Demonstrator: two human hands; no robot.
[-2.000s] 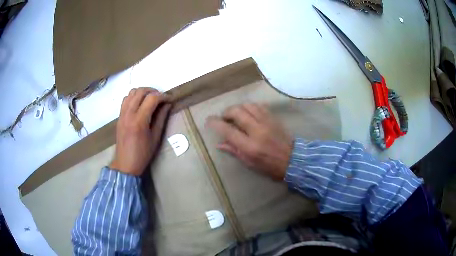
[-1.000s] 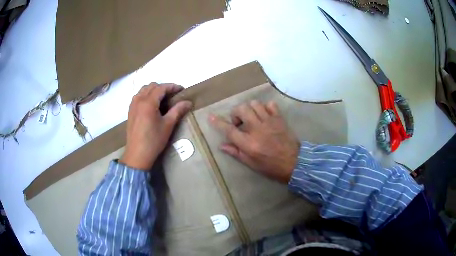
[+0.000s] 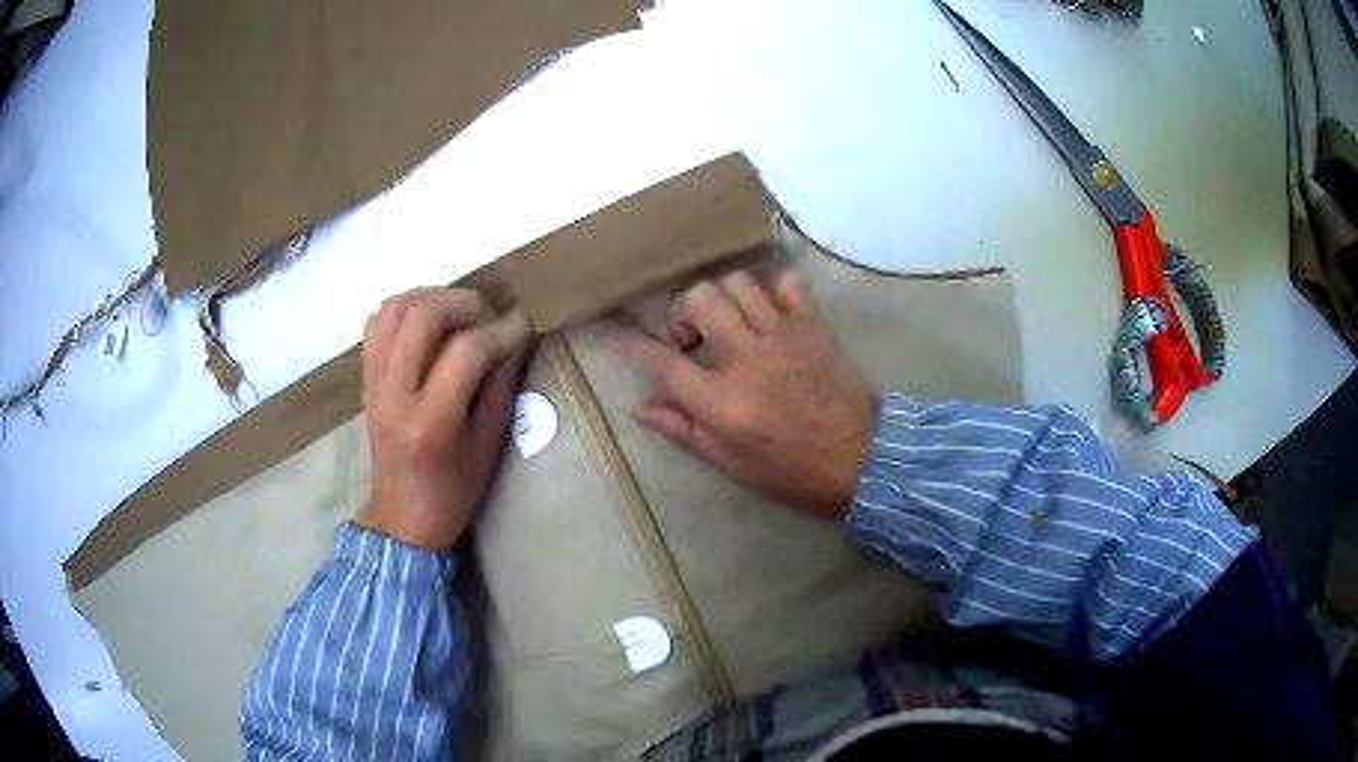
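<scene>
The pale wrong side of a front panel point(image 3: 834, 328) lies in front of me, with a darker brown facing point(image 3: 641, 246) along its far edge. A narrow tan yoke seam point(image 3: 633, 499) crosses it, with white half-round patches point(image 3: 644, 643) beside it. My left hand point(image 3: 440, 402) has its fingers curled and its thumb closed on the facing near the seam's top end. My right hand point(image 3: 760, 387) lies over the panel right of the seam, fingers apart and partly blurred, fingertips at the facing's lower edge. A dark shadow shows under that edge.
Shears point(image 3: 1117, 209) with red, cloth-wrapped handles lie at the right on the white table point(image 3: 879, 119). Another brown panel point(image 3: 343, 119) is at the far left, with frayed offcuts point(image 3: 224, 335) beside it. Brown cloth point(image 3: 1318, 194) hangs at the right edge.
The left fingers have curled further onto the facing. The facing's lower edge right of the seam now looks slightly raised. The right hand stays near the same place.
</scene>
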